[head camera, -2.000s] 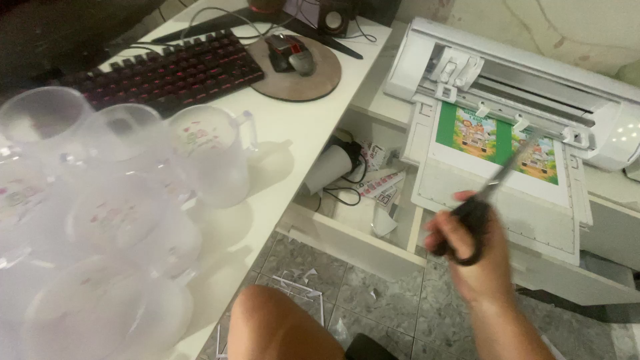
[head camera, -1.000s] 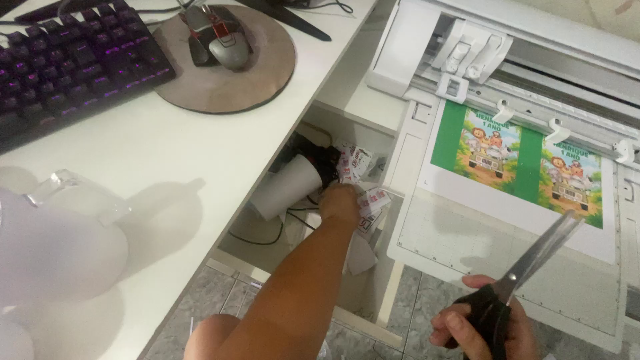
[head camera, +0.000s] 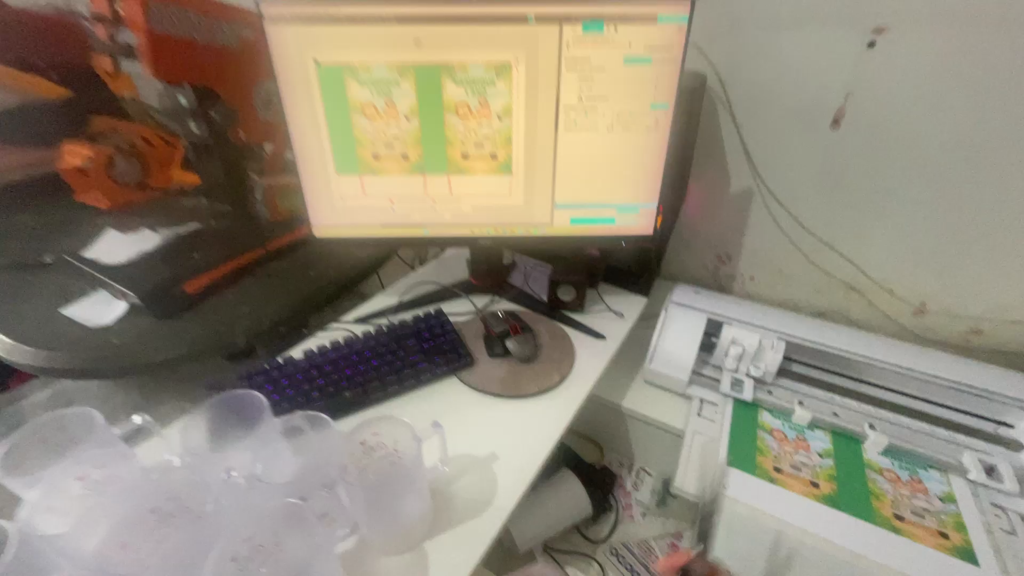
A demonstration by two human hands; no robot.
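Observation:
At the bottom edge, blurred fingertips of my right hand (head camera: 690, 562) show, with the blurred blades of the scissors (head camera: 709, 512) rising from them. The scissors are beside the left edge of the cutting mat (head camera: 760, 528) in the white cutting plotter (head camera: 848, 376). On the mat lies a printed sheet (head camera: 850, 480) with two illustrated panels on green. My left hand cannot be made out. Frosted plastic mugs (head camera: 384, 480) crowd the white desk's lower left.
A monitor (head camera: 480, 128) stands behind a keyboard (head camera: 360, 360) and a mouse (head camera: 520, 344) on a round pad (head camera: 552, 368). Below the desk's edge, an open drawer holds a white cylindrical item (head camera: 552, 512), cables and printed papers (head camera: 640, 552). Orange-and-black equipment (head camera: 128, 164) stands at left.
The view has swung up and left, bringing in the monitor. My left hand, reaching into the drawer one second ago, can no longer be made out. The printed sheet remains in the plotter.

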